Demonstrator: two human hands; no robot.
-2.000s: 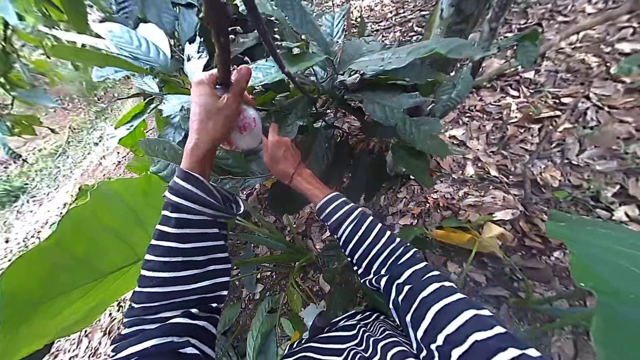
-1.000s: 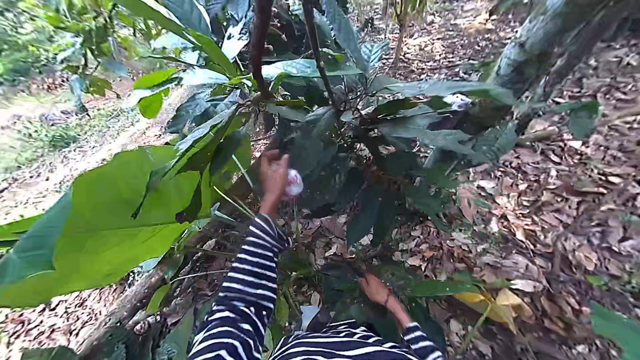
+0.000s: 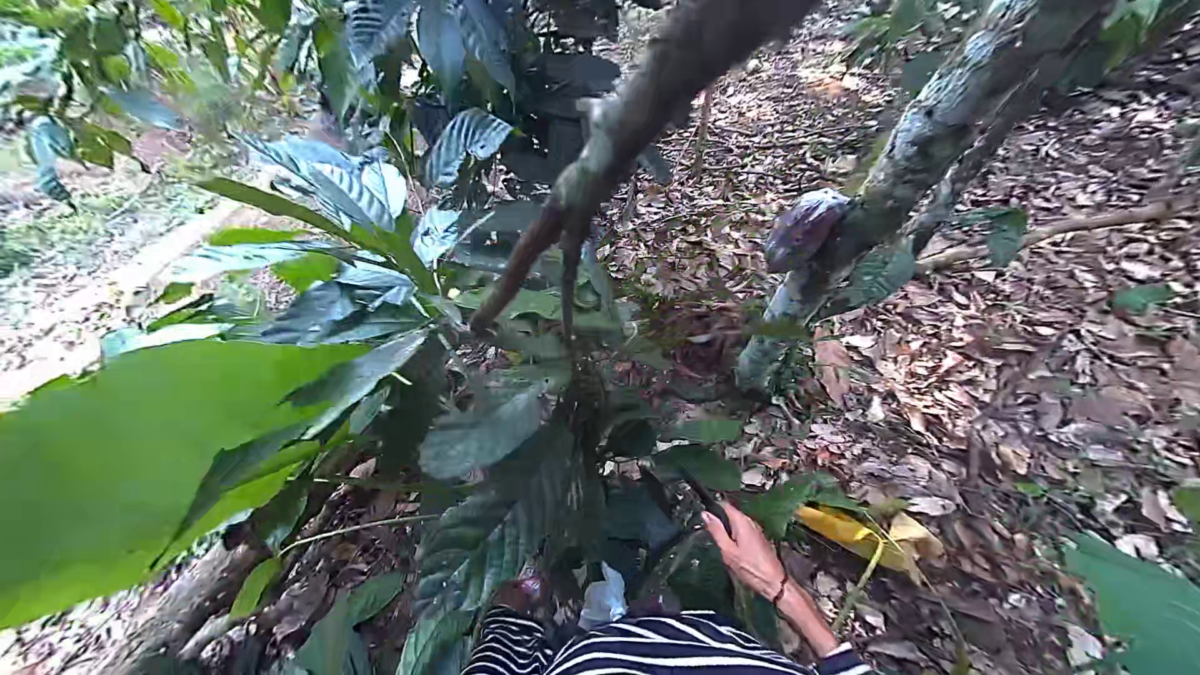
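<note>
My right hand (image 3: pixel 748 555), with a thin cord at the wrist, is closed around the handle of a dark, slender tool (image 3: pixel 705 497); leaves hide part of it. Low at the bottom edge, my left hand (image 3: pixel 514 596) is dim and partly hidden by leaves, beside a small pinkish-red thing (image 3: pixel 532 585); its grip is unclear. A crumpled white plastic piece (image 3: pixel 603 596) lies between the hands, close to my striped shirt. Farther off, a purplish cacao pod (image 3: pixel 808 228) hangs against a lichen-covered trunk (image 3: pixel 923 141).
A forked branch (image 3: pixel 600 173) crosses the upper middle. Large green leaves (image 3: pixel 169 459) crowd the left side, and darker ones (image 3: pixel 483 431) hang before me. Leaf litter (image 3: pixel 937 366) covers the ground at right, with a yellow leaf (image 3: pixel 848 530) near my right hand.
My left hand has dropped from the branch area to near my body; earlier it held a whitish, pink-marked round thing. My right hand has left it and now grips the dark tool. The view has shifted.
</note>
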